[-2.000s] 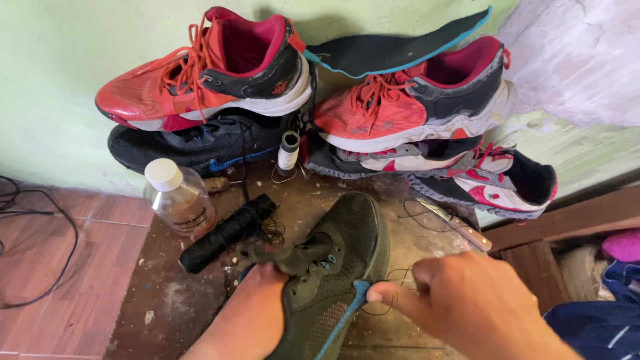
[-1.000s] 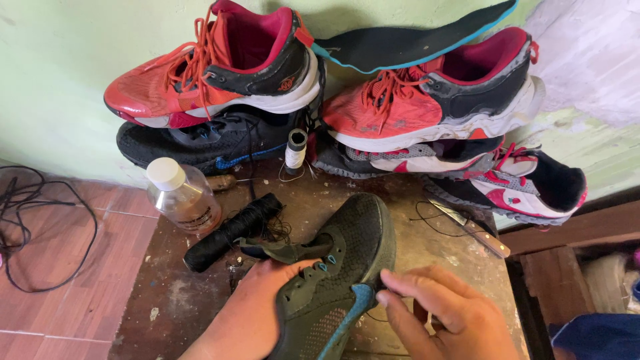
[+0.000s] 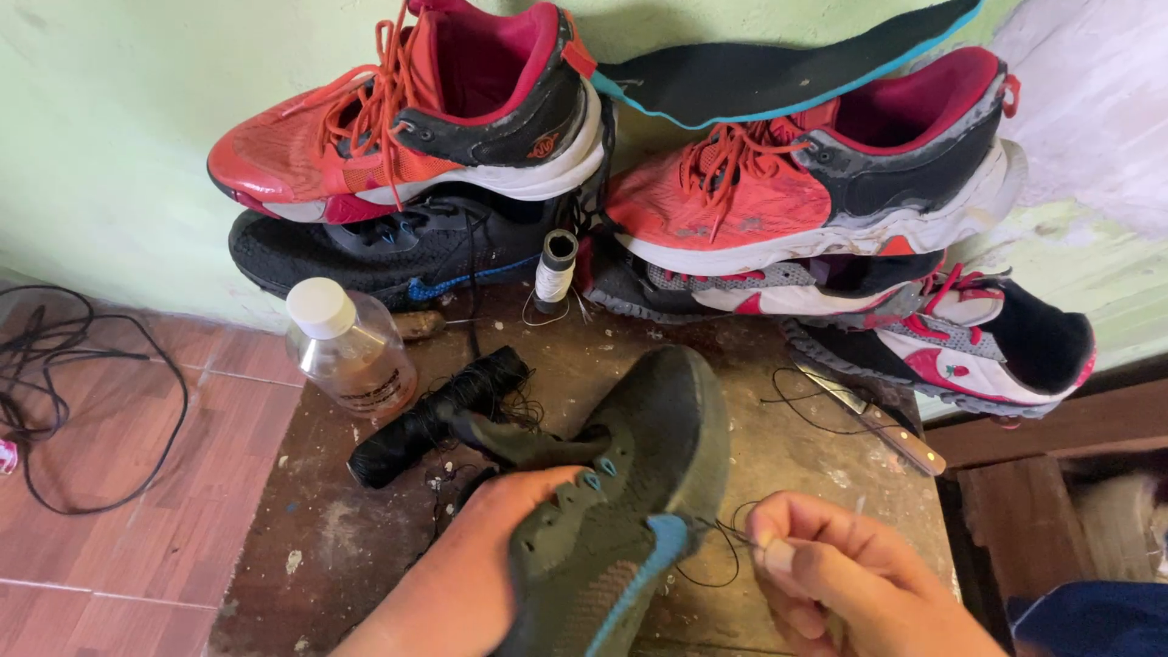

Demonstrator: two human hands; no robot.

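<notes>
A black athletic shoe with a blue side stripe is tilted over the wooden bench, toe pointing away. My left hand reaches into its opening, the fingers hidden inside. To its right, my right hand pinches black thread between thumb and forefinger; the thread runs to the shoe's side near the sole edge, with a loose loop hanging. Whether a needle is in the pinch cannot be told. Left of the shoe lies a spool of black thread. A wooden-handled knife rests at the right, with thin black thread across it.
Red shoes sit on other shoes along the wall, with a black insole on top. A clear bottle with a white cap, a wooden-handled tool and a white thread spool stand or lie before them. Black cable lies on the floor.
My right hand has moved from against the shoe's side to a little right of it, drawing the thread out. My left hand stays inside the shoe.
</notes>
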